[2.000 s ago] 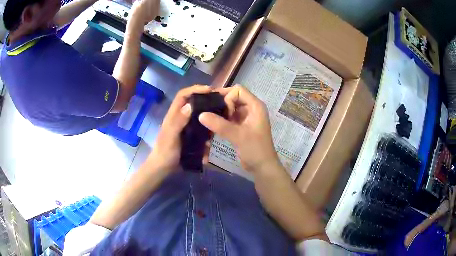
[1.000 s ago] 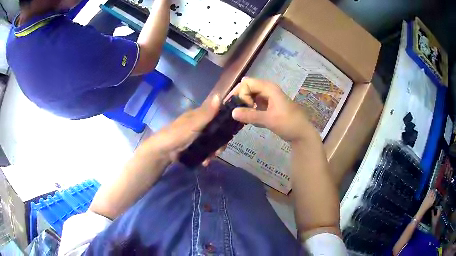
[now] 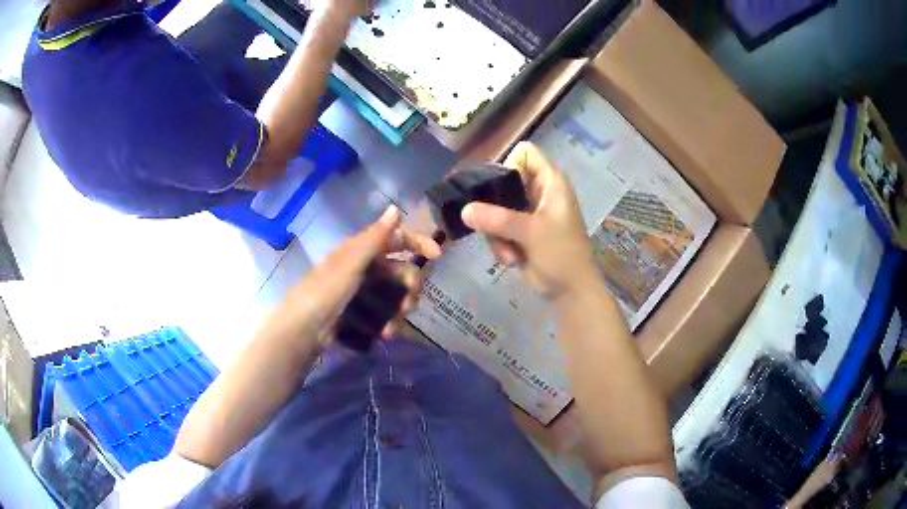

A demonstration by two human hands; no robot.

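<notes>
My left hand (image 3: 348, 283) holds dark black housings (image 3: 370, 310) low in front of my body, its fingers wrapped around them; I cannot tell how many. My right hand (image 3: 537, 224) holds a black piece (image 3: 477, 199) between thumb and fingers, higher and to the right. The two held groups are apart, with a small gap between the hands. Both hands are over the near left edge of an open brown carton (image 3: 706, 129). A printed sheet (image 3: 557, 288) with a building picture lies in the carton.
A white bench (image 3: 766, 348) with a dense block of black housings (image 3: 751, 437) and a few loose black pieces (image 3: 814, 328) is on the right. A person in blue (image 3: 149, 119) sits upper left by a blue stool (image 3: 283, 219). A blue ribbed crate (image 3: 129, 398) is lower left.
The black pieces, earlier held together by both hands, are now split between them. My right hand has lifted its piece away from my left hand. The view has shifted slightly.
</notes>
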